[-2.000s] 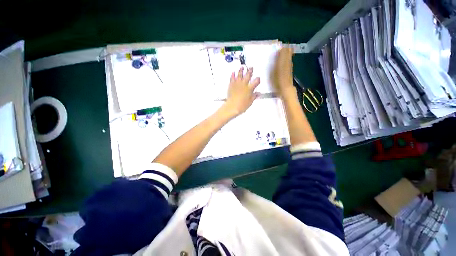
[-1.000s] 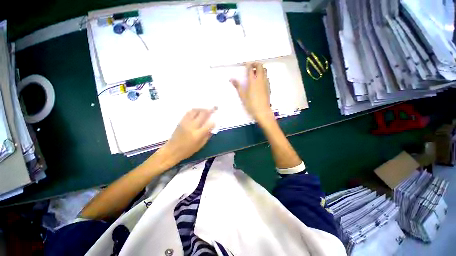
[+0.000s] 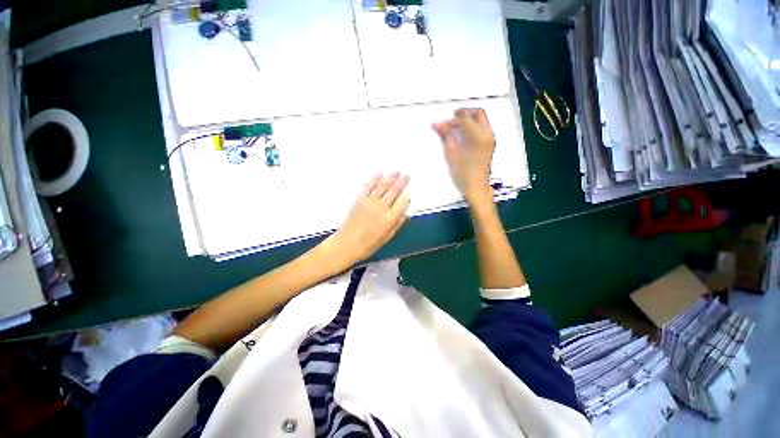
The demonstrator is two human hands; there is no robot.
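Note:
White panels (image 3: 316,73) lie on backing sheets on the green bench in front of me. Green circuit boards (image 3: 249,131) with small yellow parts and round components sit at the panels' upper left areas. My left hand (image 3: 375,214) rests on the lower panel near its front edge, fingers slightly apart, with nothing seen in it. My right hand (image 3: 469,152) is over the right part of the lower panel, fingers bent; whether it holds something thin cannot be told. It partly hides the panel beneath.
A white tape roll (image 3: 56,151) lies at the left beside stacked sheets (image 3: 17,231). Scissors with yellow handles (image 3: 550,115) lie right of the panels. A dense panel bundle (image 3: 658,111) stands at the right. Cartons (image 3: 676,295), more bundles (image 3: 611,364) and a red object (image 3: 676,211) are below the bench.
The right hand has moved from the panels' right edge to above the lower right panel. The left hand has moved down near the front edge, then slightly right. The view has shifted.

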